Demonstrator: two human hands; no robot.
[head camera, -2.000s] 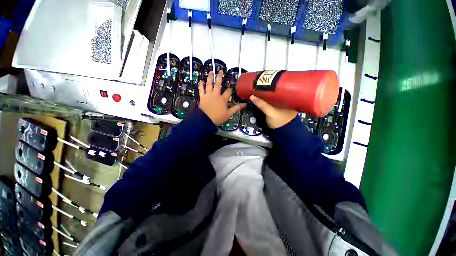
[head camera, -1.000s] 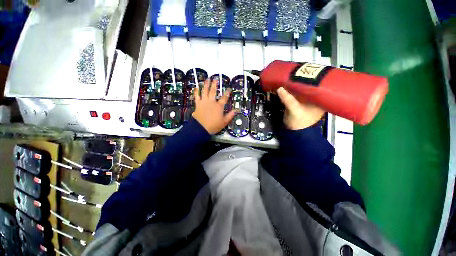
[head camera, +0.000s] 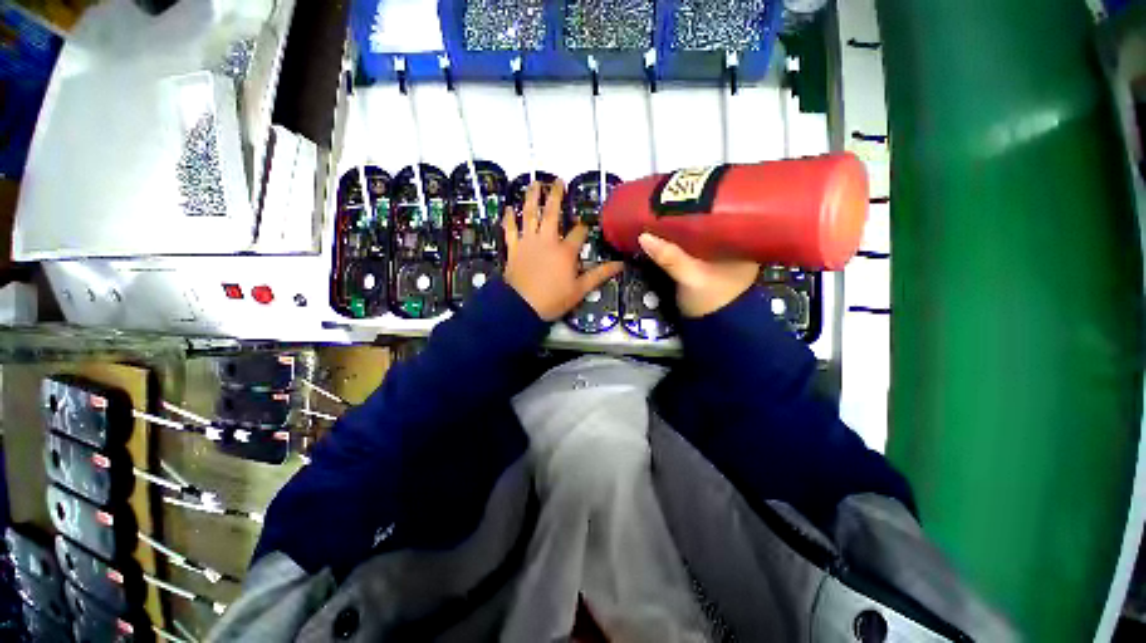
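Several open electronic units (head camera: 420, 241) stand side by side in a row on the white bench, each with a white cable lead (head camera: 528, 122) running away from me. My right hand (head camera: 706, 278) holds the red electric screwdriver (head camera: 767, 211), which lies roughly level. Its tip end is over a unit in the middle of the row; the tip itself is hidden or too small to tell. My left hand (head camera: 548, 259) lies with fingers spread on the neighbouring units, holding nothing that shows. Both hands hide parts of the units under them.
Blue screw bins (head camera: 608, 63) stand behind the units. A white machine box (head camera: 151, 295) with red buttons is on the left. A wooden rack (head camera: 132, 377) of black units (head camera: 86, 412) is at the lower left. A green conveyor belt (head camera: 993, 314) runs along the right.
The red screwdriver and my right hand have moved left, and the screwdriver is now more level. My left hand has shifted slightly right along the row. The view has shifted a little.
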